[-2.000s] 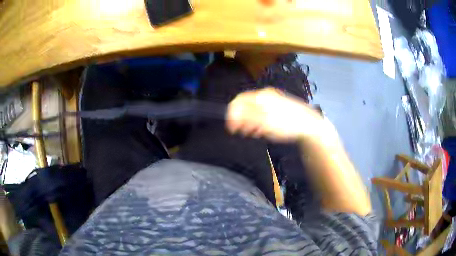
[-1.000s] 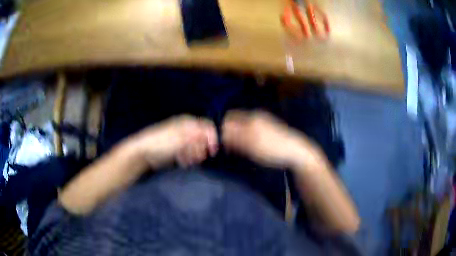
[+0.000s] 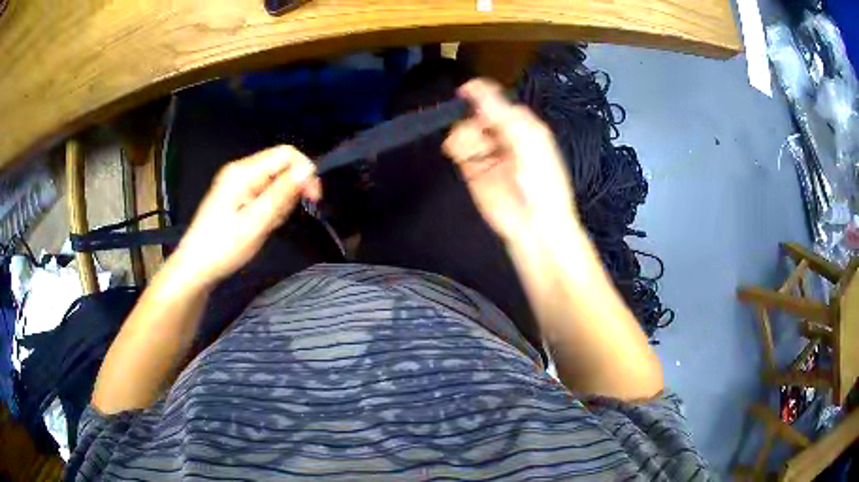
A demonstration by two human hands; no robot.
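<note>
A flat black band (image 3: 396, 132) is stretched between my two hands above my lap, slanting up to the right. My left hand (image 3: 252, 202) pinches its lower left end between the fingertips. My right hand (image 3: 499, 151), slightly blurred, holds its upper right end near the thumb and forefinger. Another length of black band (image 3: 127, 239) runs out at the left behind my left wrist, across the wooden bars. Whether it is the same band is hidden by the hand.
The wooden table (image 3: 188, 56) curves across the top, with part of a dark object (image 3: 283, 6) at the frame edge. A tangled heap of black cords (image 3: 603, 179) hangs right of my leg. Black bands (image 3: 71, 348) drape beside white cloth at left. A wooden stool (image 3: 801, 311) stands right.
A second ago both fists were close together over my lap. Now they are apart, the right one higher, with the band taut between them. The orange-handled scissors have left the view as the camera tilted.
</note>
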